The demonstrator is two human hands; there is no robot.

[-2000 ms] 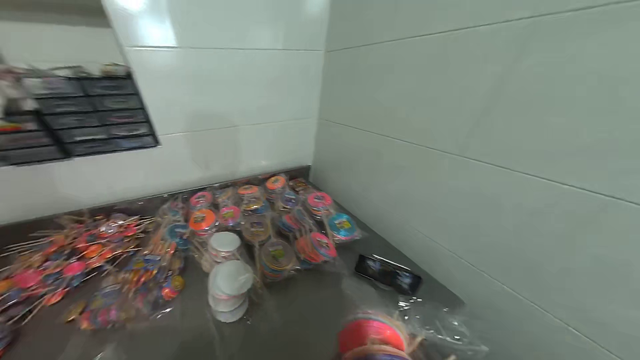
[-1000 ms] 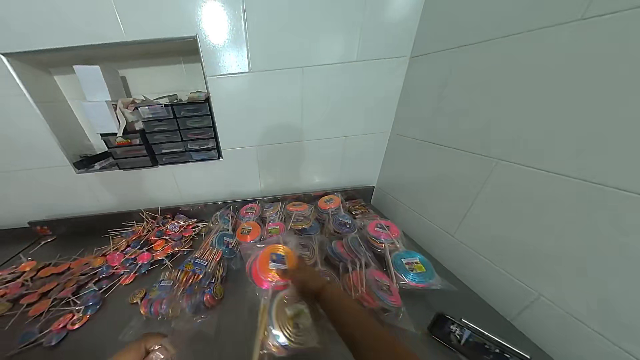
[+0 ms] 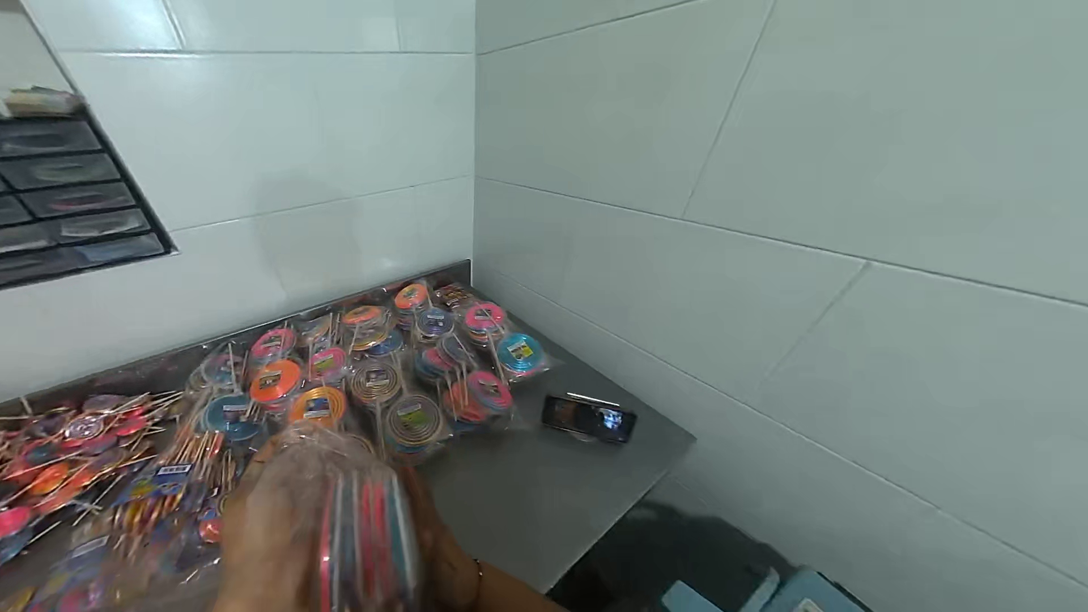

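Observation:
At the lower middle of the head view is a clear plastic bag of flat round lollipops, its stacked colored discs seen edge-on. My left hand holds the bag from the left, blurred and partly behind the plastic. My right hand, with a thin bracelet at the wrist, is against its right side, its fingers mostly hidden. Beyond the hands, several bagged spiral lollipops with small labels lie spread over the dark countertop. Small bagged lollipops lie just left of my left hand.
Loose lollipops are piled at the far left. A smartphone lies near the counter's right edge, by the tiled wall. A small drawer unit stands in a wall niche. Light blue objects sit below the counter.
My right hand was over an orange lollipop bag among the others; now both hands are together on a bag nearer to me. The view has swung to the right.

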